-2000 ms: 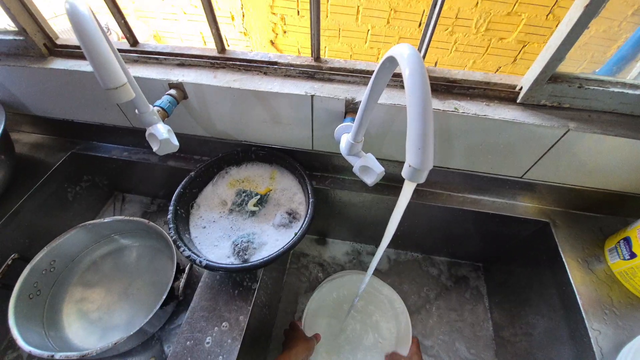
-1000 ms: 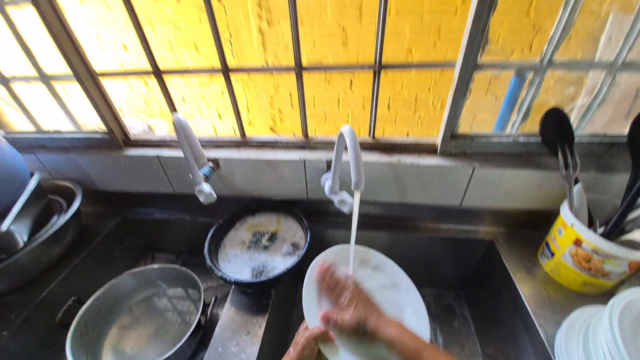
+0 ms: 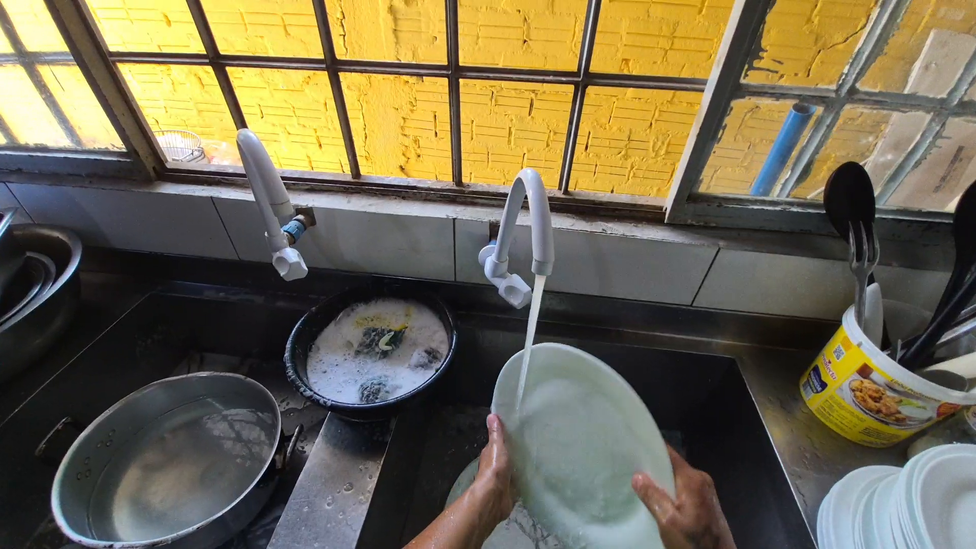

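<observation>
A pale oval plate [image 3: 583, 442] is tilted under the stream from the white curved faucet [image 3: 534, 221]. My left hand [image 3: 496, 469] grips its left edge, and my right hand [image 3: 679, 499] holds its lower right edge with the thumb on the face. Water strikes the plate near its upper left rim and spreads over it. Below, partly hidden by my left arm and the plate, another pale dish [image 3: 465, 484] lies in the right sink basin [image 3: 709, 396]. Left of the plate, a black basin [image 3: 296, 374] holds soapy water with scrubbing pads.
A large metal pot [image 3: 76, 457] with water stands at the left, near metal bowls [image 3: 65, 259]. A second faucet [image 3: 267, 191] shows no flow. At the right are a yellow tub [image 3: 854, 389] of utensils and stacked white dishes [image 3: 900, 496]. A metal divider [image 3: 335, 480] separates the basins.
My right hand was over the plate's face one second ago and now holds its lower right edge. The plate was low in the basin two seconds ago and is now raised and tilted. The view has shifted upward.
</observation>
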